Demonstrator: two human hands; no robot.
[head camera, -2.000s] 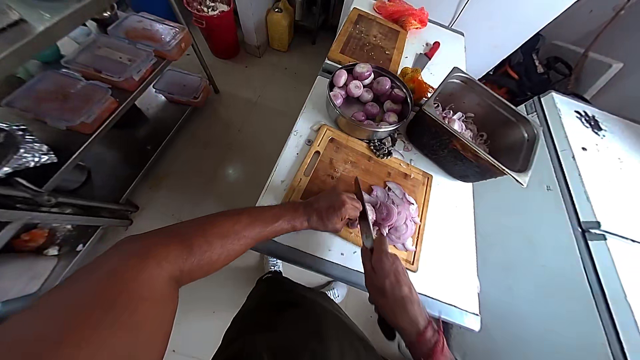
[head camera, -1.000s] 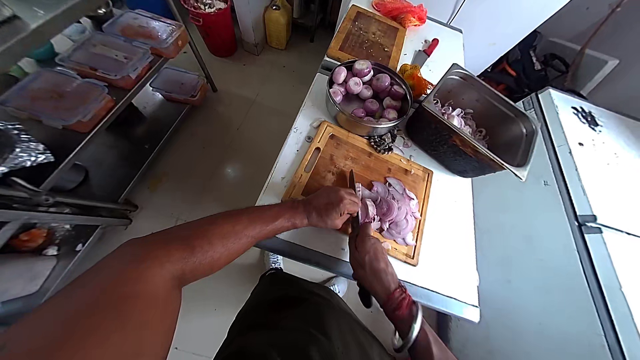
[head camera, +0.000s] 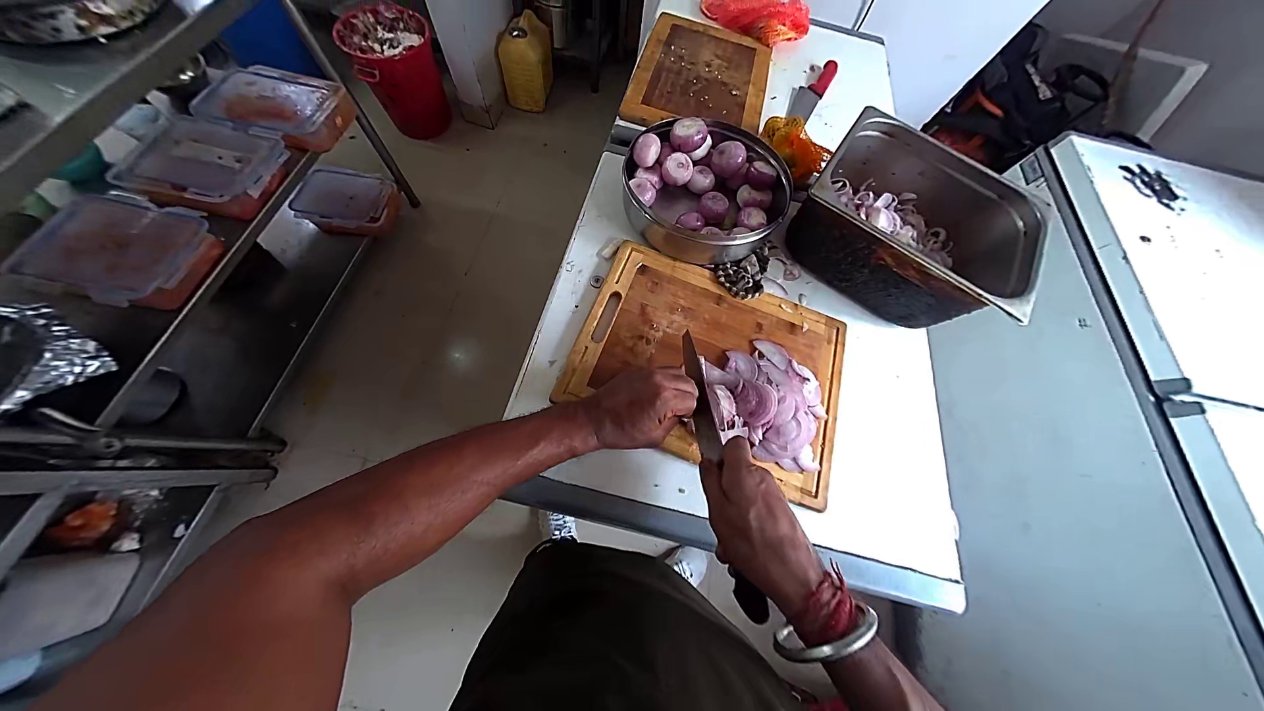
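Note:
A kitchen knife (head camera: 699, 400) points away from me over the wooden cutting board (head camera: 642, 286), its handle in my right hand (head camera: 755, 518). Left of the blade, my left hand (head camera: 644, 407) rests on the board with its fingers curled; the onion under them is mostly hidden. Sliced red onion (head camera: 775, 405) lies heaped right of the blade. Beyond the board stands a steel bowl (head camera: 681, 247) of peeled red onions (head camera: 729, 158). Further right, a deep steel pan (head camera: 987, 247) holds more onion slices (head camera: 894, 217).
A second wooden board (head camera: 701, 74), a red-handled knife (head camera: 815, 89) and an orange net bag (head camera: 795, 146) lie at the table's far end. A shelf rack with lidded plastic containers (head camera: 202, 158) stands left. Behind are a red bucket (head camera: 405, 84) and a yellow jerrycan (head camera: 525, 64).
My right hand and the knife have shifted slightly between frames beside the onion slices. My left hand stays in about the same place on the board.

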